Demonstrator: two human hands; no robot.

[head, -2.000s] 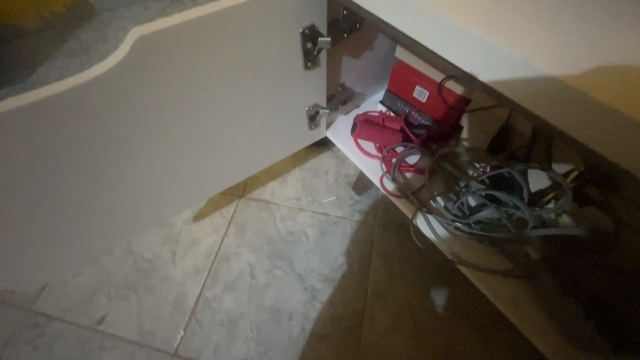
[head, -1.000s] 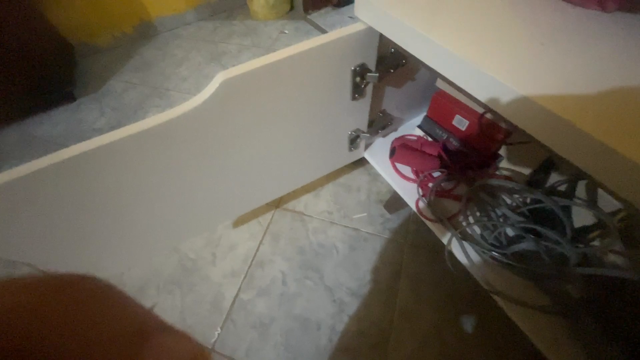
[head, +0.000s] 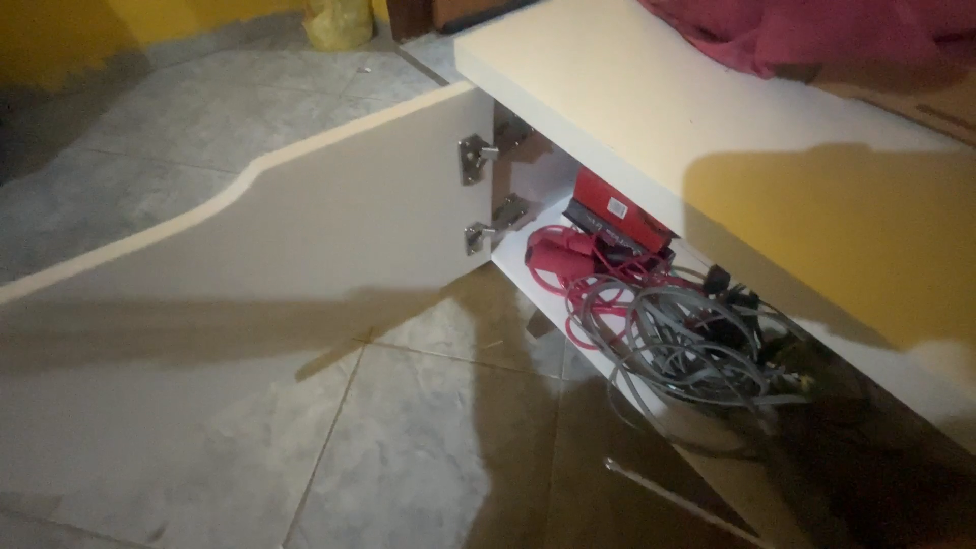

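Note:
Neither of my hands shows in the head view now. A low white cabinet [head: 610, 107] stands at the right with its door [head: 366, 221] swung out to the left on metal hinges [head: 474, 160]. On the shelf inside, a tangle of grey cables [head: 686, 343] with black plugs [head: 717, 280] hangs partly over the front edge. Just behind it lies a pink-red corded thing [head: 563, 261], its cord looped around it. A red box [head: 621, 207] leans at the back beside a dark box [head: 606, 229] bearing writing. The right part of the shelf is in deep shadow.
Dark pink cloth [head: 831, 30] lies on the cabinet top. A yellowish container or bag [head: 339, 23] stands on the tiled floor [head: 396, 442] near the yellow wall [head: 206, 15]. A thin light-coloured strip [head: 679, 499] shows low at the right, below the shelf.
A blurred, hand-like shape at the lower left one second ago is out of view now. The view has shifted, showing more of the cabinet top and the pink cloth.

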